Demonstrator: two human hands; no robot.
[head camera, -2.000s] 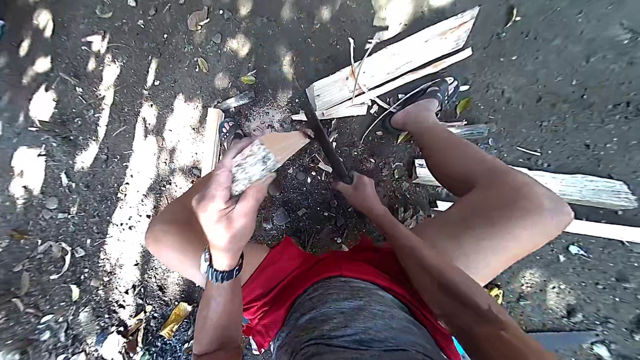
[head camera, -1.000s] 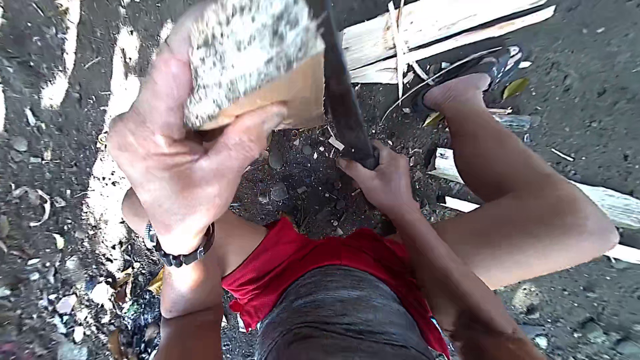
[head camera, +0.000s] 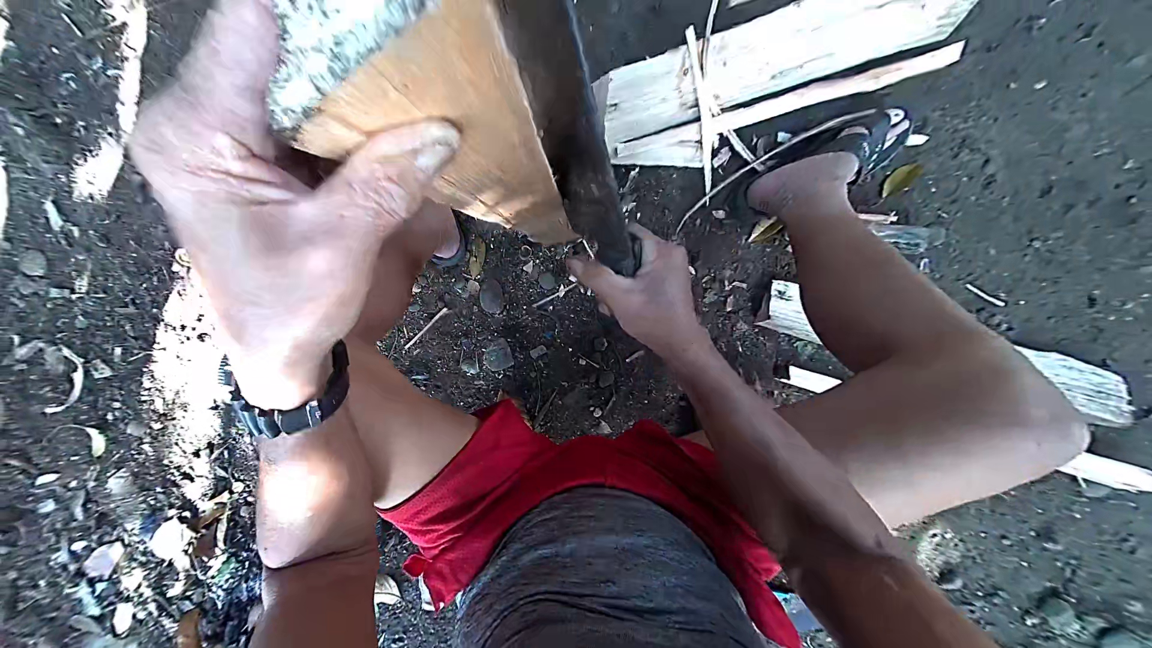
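Note:
My left hand (head camera: 279, 198) grips a wooden block (head camera: 450, 108) close to the camera, with the thumb across its smooth tan face. The block's other visible side is rough, speckled grey-white, and its upper part runs out of the frame. A dark machete-like blade (head camera: 571, 117) lies along the right edge of the block, appearing to touch it. My right hand (head camera: 652, 292) is closed around the lower end of this tool, between my knees. The blade's far end is cut off by the top of the frame.
Split pale wood boards (head camera: 774, 72) and thin strips lie on the dirt ahead, near my sandalled right foot (head camera: 810, 175). More split wood (head camera: 1071, 382) lies beneath and beyond my right leg. Chips, stones and dry leaves (head camera: 85, 441) litter the soil.
My left hand has raised the block from near the ground toward the camera. The blade, apart from the block's face two seconds ago, is now along its edge. My right hand keeps its hold.

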